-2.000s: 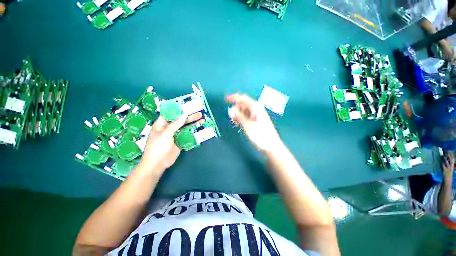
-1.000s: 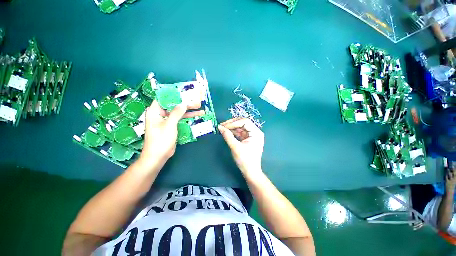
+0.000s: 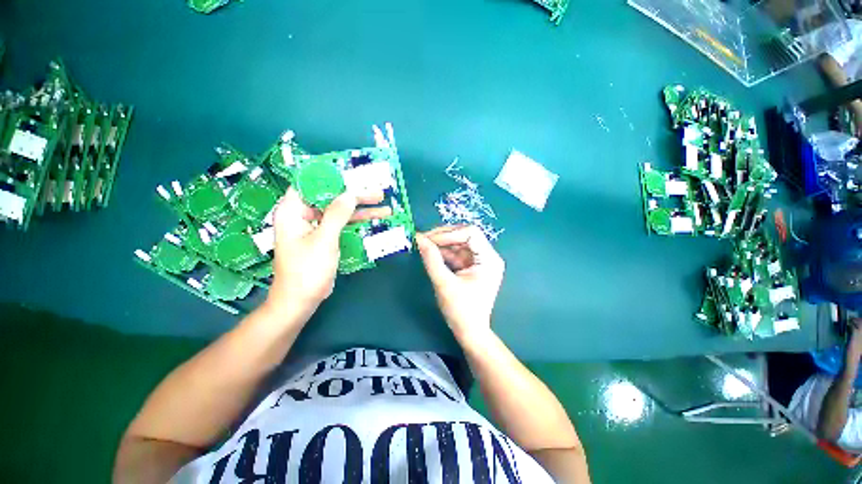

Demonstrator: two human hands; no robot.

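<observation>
My left hand (image 3: 310, 248) grips a green circuit board panel (image 3: 321, 180) with rounded green areas and white rectangles, tilted above the bench mat. My right hand (image 3: 465, 274) is at the panel's lower right edge, thumb and index fingertips pinched together. Whatever is between those fingertips is too small to tell. A loose pile of small leaded components (image 3: 461, 204), thin silvery-white slivers, lies just beyond my right hand. A stack of overlapping boards (image 3: 203, 200) lies left of and partly behind my left hand.
A small white packet (image 3: 526, 180) lies right of the component pile. Boards stand in a row (image 3: 85, 156) at far left. Board heaps (image 3: 709, 161) lie at right, near blue clutter (image 3: 789, 151) and another person's arm (image 3: 839, 397). A clear plastic tray (image 3: 747, 38) is upper right.
My right hand has come from beyond the panel's right side to its lower right edge, uncovering the component pile. My left hand still holds the panel. In the last second both hands barely moved.
</observation>
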